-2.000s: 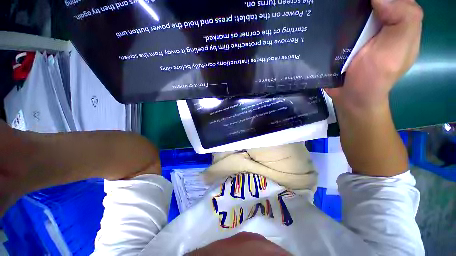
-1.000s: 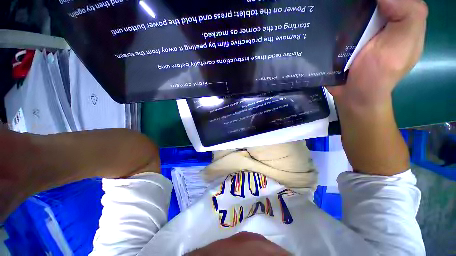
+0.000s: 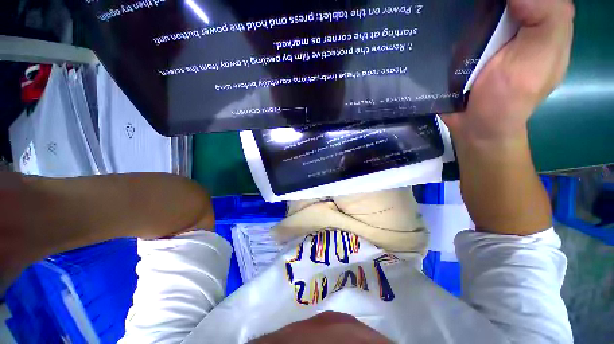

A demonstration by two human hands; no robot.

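A large glossy black printed protective film [image 3: 289,64] with white text is held up close in front of me. Its top runs out of the picture. My right hand [image 3: 515,77] grips its right edge, where a white backing shows. My left forearm reaches out at the left edge; my left hand is out of the picture. Below the held film, a stack of printed films [image 3: 350,158] with white borders lies at the near bench edge, partly hidden by the held film.
Grey-white film bundles [image 3: 124,131] stand at the left, with a red and black object [image 3: 33,84] behind them. The green bench top [image 3: 219,161] spans the middle and right. Blue crates [image 3: 81,289] with pale sheets [image 3: 256,248] sit below. White paper [image 3: 448,228] hangs near my right elbow.
The held film has shifted and tilted slightly. My right hand keeps its grip with only a very small movement. The stack below looks the same.
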